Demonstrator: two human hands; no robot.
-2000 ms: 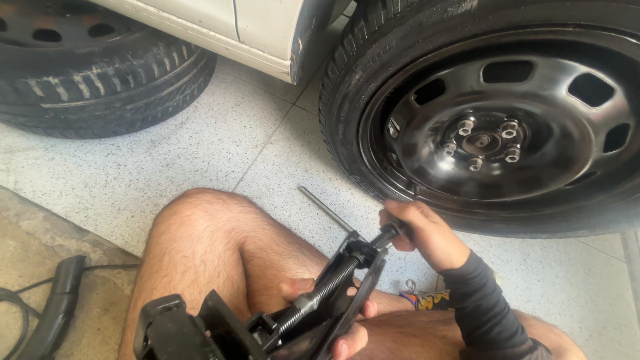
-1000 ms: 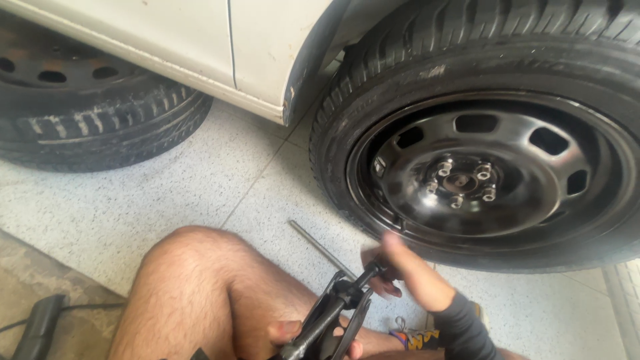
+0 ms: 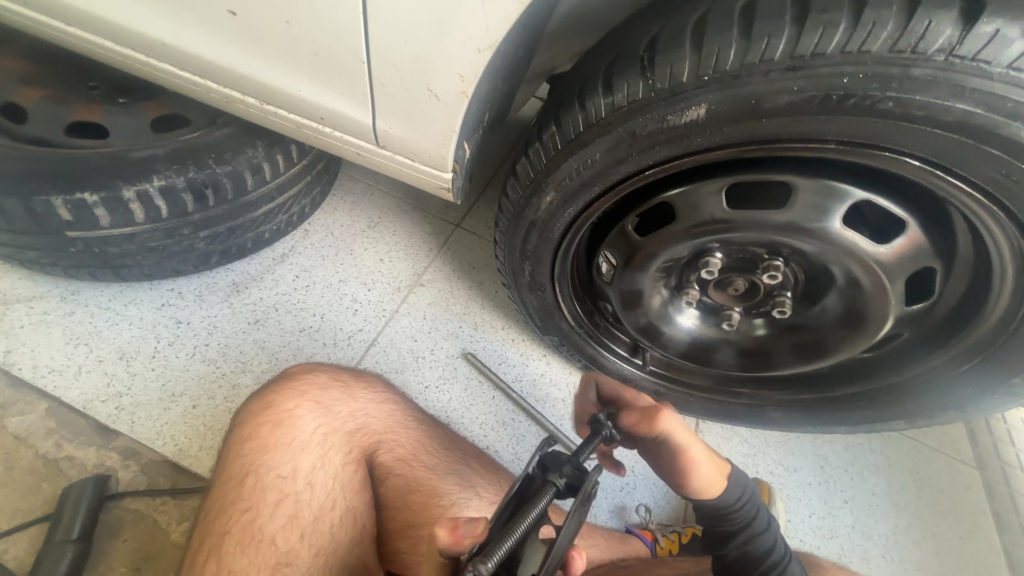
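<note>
A black scissor jack (image 3: 532,512) lies over my lap at the bottom centre, its threaded screw pointing up and right. My left hand (image 3: 512,544) grips the jack's arms from below, mostly cut off by the frame's lower edge. My right hand (image 3: 640,428) has its fingers around the end of the jack's screw (image 3: 602,430). Behind the jack, a metal rod (image 3: 516,400) lies on the speckled floor. The black steel wheel (image 3: 752,272) with several lug nuts is on the car, just beyond my right hand.
The white car's lower body (image 3: 264,88) runs across the upper left. Another tyre (image 3: 176,200) lies flat partly beneath it. My bent knee (image 3: 312,408) is left of the jack. A black object with a cable (image 3: 76,520) rests at the lower left. A shoe (image 3: 676,540) is below the wheel.
My right hand has changed its finger position around the screw end. The jack sits lower in view than two seconds ago. The view has shifted somewhat.
</note>
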